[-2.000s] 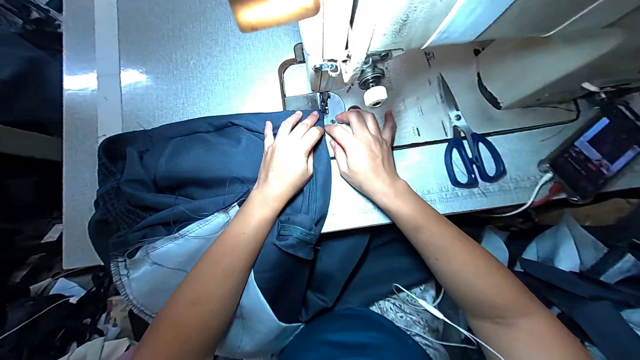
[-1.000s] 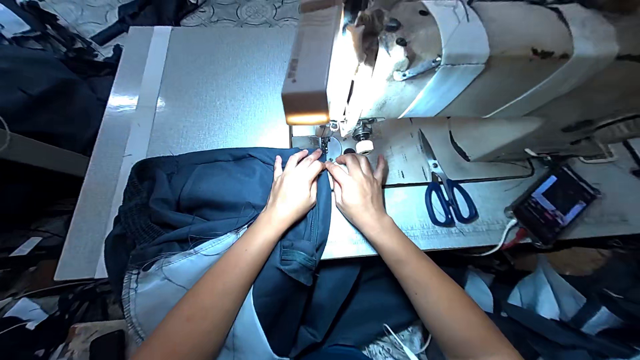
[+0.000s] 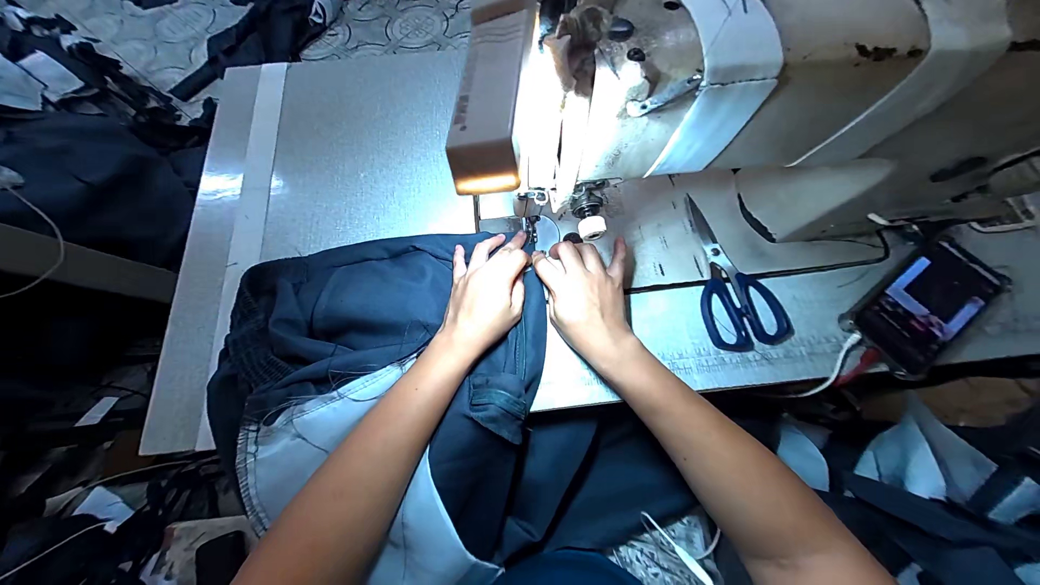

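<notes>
A dark navy garment point(image 3: 357, 292) with a gathered elastic edge and a light grey inner piece lies on the sewing table, its top right edge at the presser foot point(image 3: 530, 231) of a sewing machine point(image 3: 650, 106). My left hand point(image 3: 490, 292) rests on the cloth just below the foot, fingertips beside it. My right hand point(image 3: 583, 294) is right of it, fingers bent, thumb out, fingertips at the garment's right edge. Whether either hand pinches the cloth is hidden under the fingers. Part of the garment hangs over the table's front edge.
Scissors with blue handles point(image 3: 743, 313) lie right of my right hand. Farther right a phone point(image 3: 926, 305) with cables sits at the table edge point(image 3: 991, 349). A lamp housing point(image 3: 487, 97) hangs by the machine head. Dark fabric scraps point(image 3: 934, 496) lie below at right, others at left.
The view has shifted, showing more floor beyond the table. Both hands remain beside the presser foot, and the garment lies much as before.
</notes>
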